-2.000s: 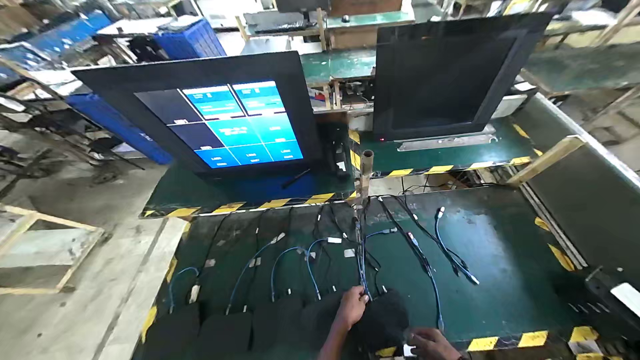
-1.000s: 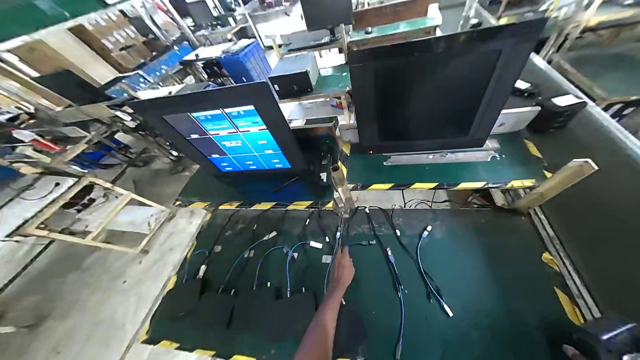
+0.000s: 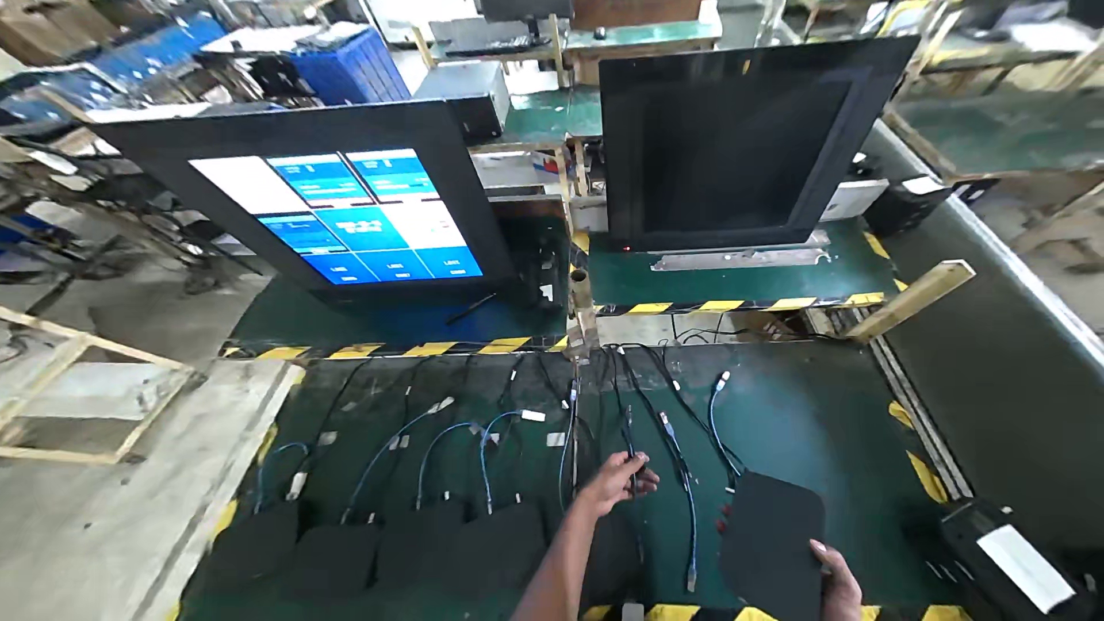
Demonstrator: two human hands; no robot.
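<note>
My left hand (image 3: 619,483) pinches a dark cable (image 3: 630,431) above the green bench mat, near its middle. At the lower right, my right hand (image 3: 835,580) grips the edge of a flat black device with rounded corners (image 3: 772,539), with some fingers behind it. Similar black devices (image 3: 423,543) lie in a row at the left, blue network cables (image 3: 379,461) running to or beside them. Between my hands a blue cable (image 3: 690,517) with a clear plug lies on the mat. Another blue cable (image 3: 714,423) ends near the held device.
Two large black display panels stand behind the bench, one lit (image 3: 371,220), one dark (image 3: 733,164). A wooden post (image 3: 582,310) rises at the mat's back edge, and a wooden bar (image 3: 912,302) leans at the right. A black boxy device (image 3: 1005,552) sits at lower right.
The right hand, barely in view at the lower right one second ago, now holds a black device over the mat. My left hand has moved away from the cables beside the post.
</note>
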